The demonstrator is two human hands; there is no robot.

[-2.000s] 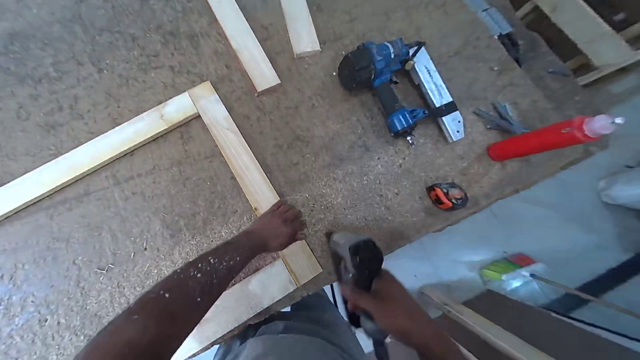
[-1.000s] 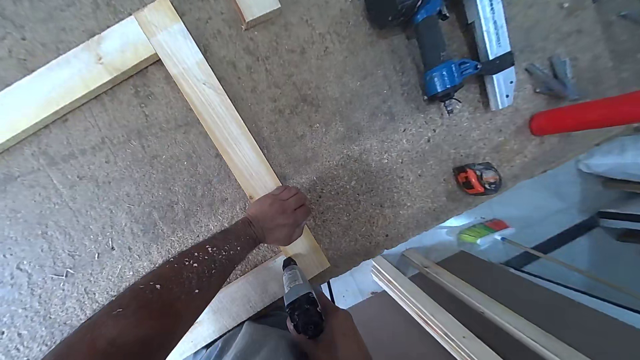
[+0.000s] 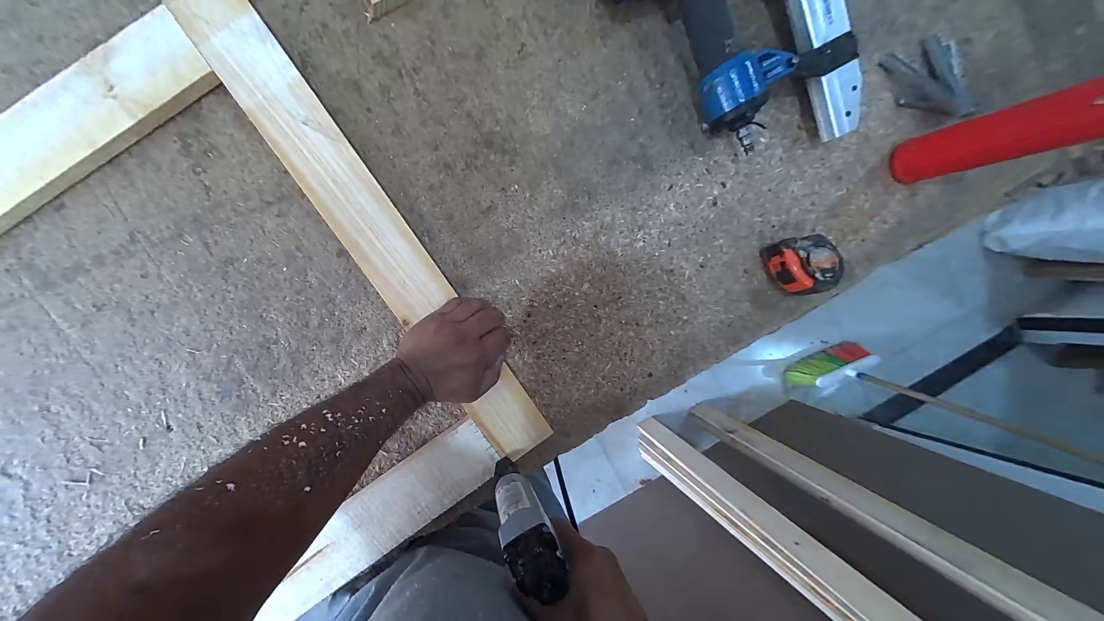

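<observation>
My left hand (image 3: 455, 349) is closed around a flat wooden board (image 3: 345, 190), near its lower end. That end meets a second board (image 3: 397, 496) in a corner, with a jagged line at the seam. My right hand (image 3: 586, 573) grips a grey and black power tool (image 3: 522, 526), its nose at the seam beside the corner; the type of tool is unclear and its handle is mostly hidden. At the upper left the first board meets another wooden board (image 3: 103, 103).
On the particleboard surface lie a blue pneumatic stapler (image 3: 733, 86), metal staple strips (image 3: 936, 78), a red bottle (image 3: 1000, 129) and an orange tape measure (image 3: 802, 265). Beyond the edge are long wooden strips (image 3: 768, 526), brown panels (image 3: 914, 483) and a broom (image 3: 830, 364).
My right hand has brought the power tool from right of the corner onto the seam. My left hand stays on the board. The view has moved closer.
</observation>
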